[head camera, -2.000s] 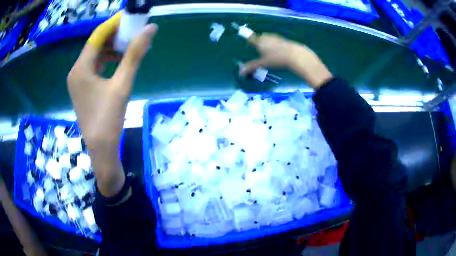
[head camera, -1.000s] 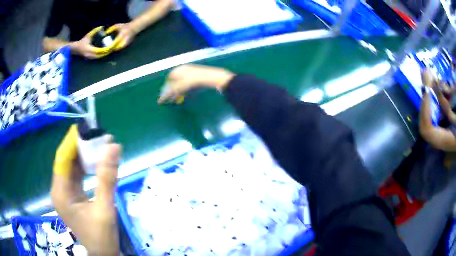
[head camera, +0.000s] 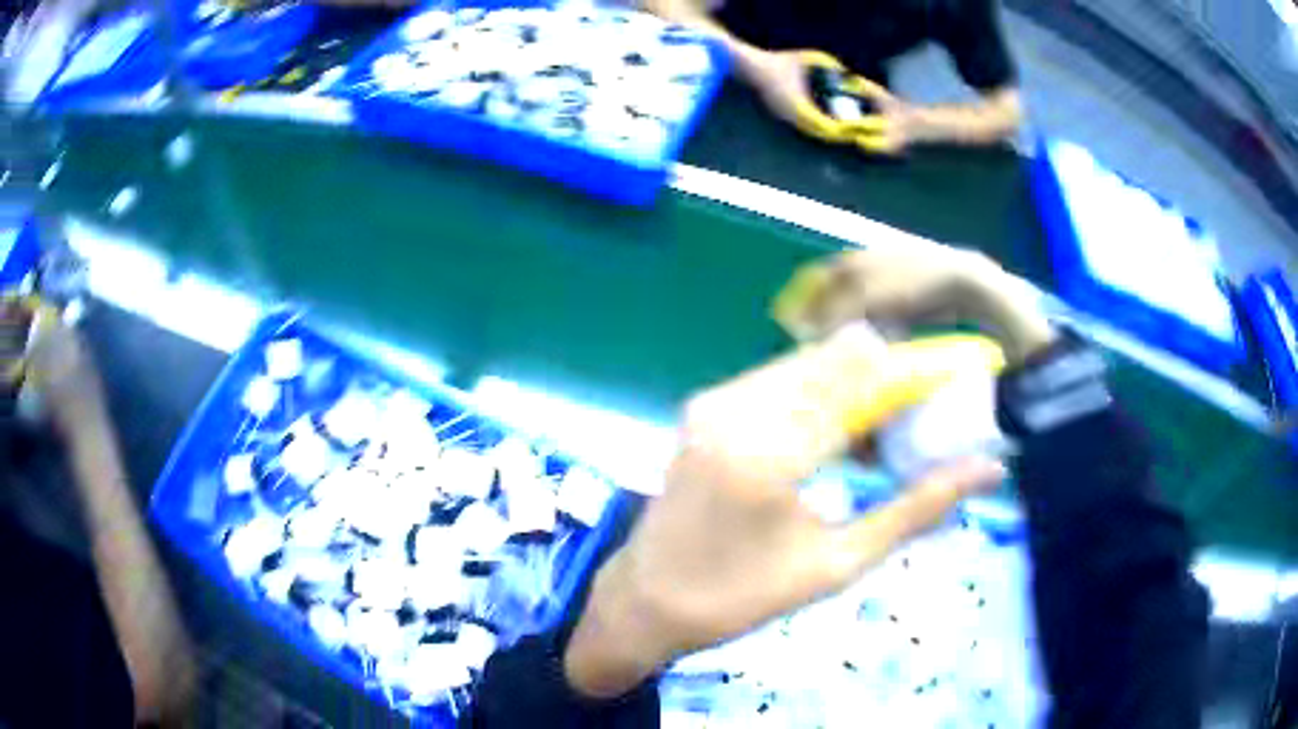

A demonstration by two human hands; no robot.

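Observation:
My left hand [head camera: 740, 520], blurred, is above the housing bin, closed around a white block [head camera: 942, 427] between yellow-covered fingers and thumb. The block's black end and wires cannot be made out. My right hand [head camera: 932, 292], also blurred, is just beyond my left hand over the green belt, its fingers bent and one yellow finger cot showing. Whether it holds anything cannot be seen. The blue housing bin [head camera: 1036, 627], full of pale translucent pieces with black dots, lies below, partly hidden by my left hand and right sleeve.
The module bin [head camera: 192, 453] with white-and-black wired blocks stands left of the housing bin. The green conveyor belt [head camera: 470, 249] runs beyond. Blue bins [head camera: 513, 160] stand across it. A person opposite holds a black-and-white unit [head camera: 843, 103]. Another person's arm [head camera: 107, 499] is at far left.
The view has swung left, bringing the module bin fully in. My hands, apart before, are now close together. My left hand still holds the white block.

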